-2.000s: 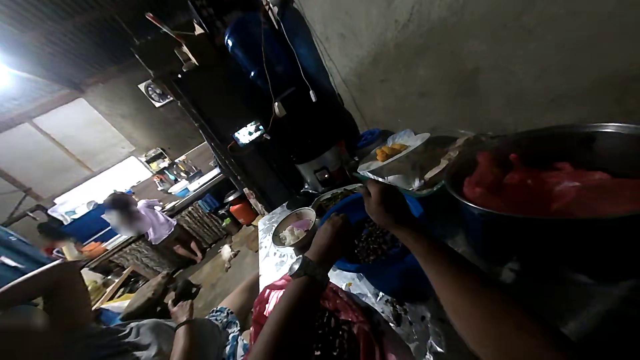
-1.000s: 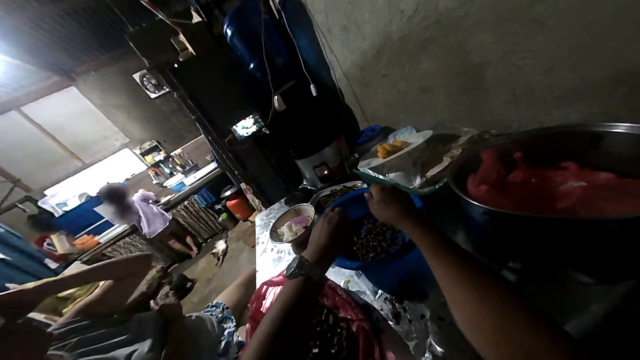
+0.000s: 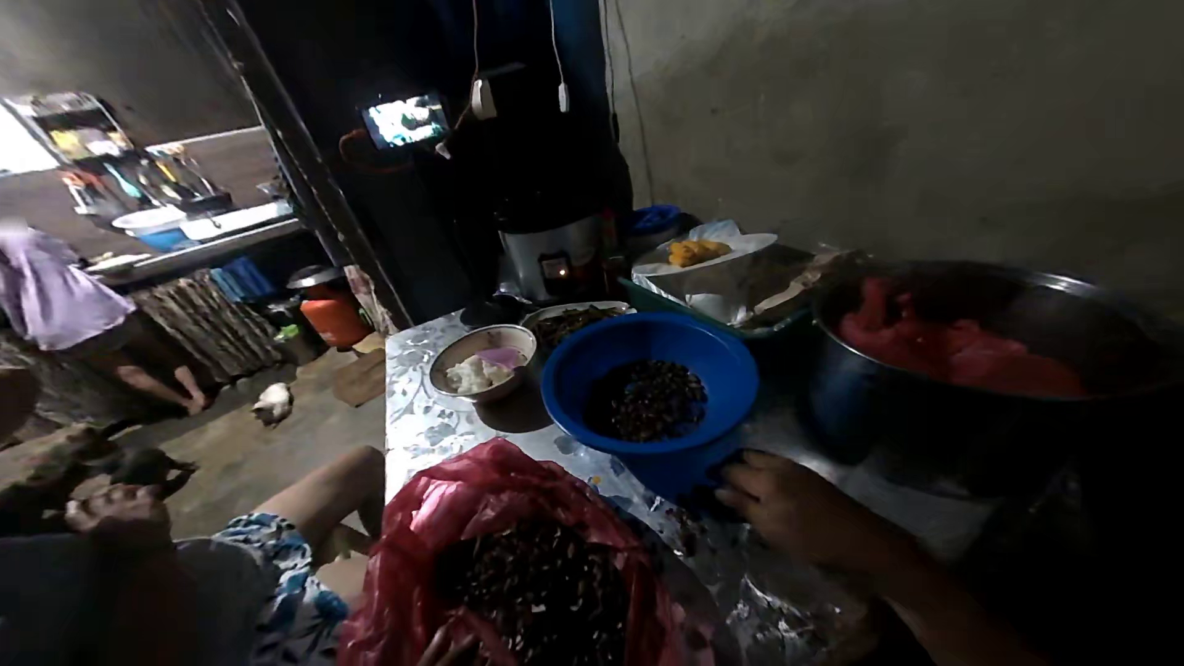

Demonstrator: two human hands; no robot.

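Note:
A blue plastic basin (image 3: 651,379) on the table holds small dark pieces, perhaps beans or shellfish. By its near right side is my right hand (image 3: 772,504), fingers bent beside a dark patch; whether it grips anything is hard to tell. A red plastic bag (image 3: 499,490), spread open nearer to me, is filled with similar dark pieces (image 3: 546,583). At the bag's near edge, low in the view, only a few fingers of my left hand (image 3: 449,646) show, and the rest is hidden.
A bowl of white food (image 3: 481,363) and a plate (image 3: 575,324) stand beyond the basin. A large metal pot (image 3: 925,425) with red plastic is at the right, a rice cooker (image 3: 552,259) behind. Other people sit and stand at the left; a small animal (image 3: 273,404) lies on the floor.
Both my hands have left the blue basin: the right is now at its near side, the left low by the red bag. The view has shifted closer to the table.

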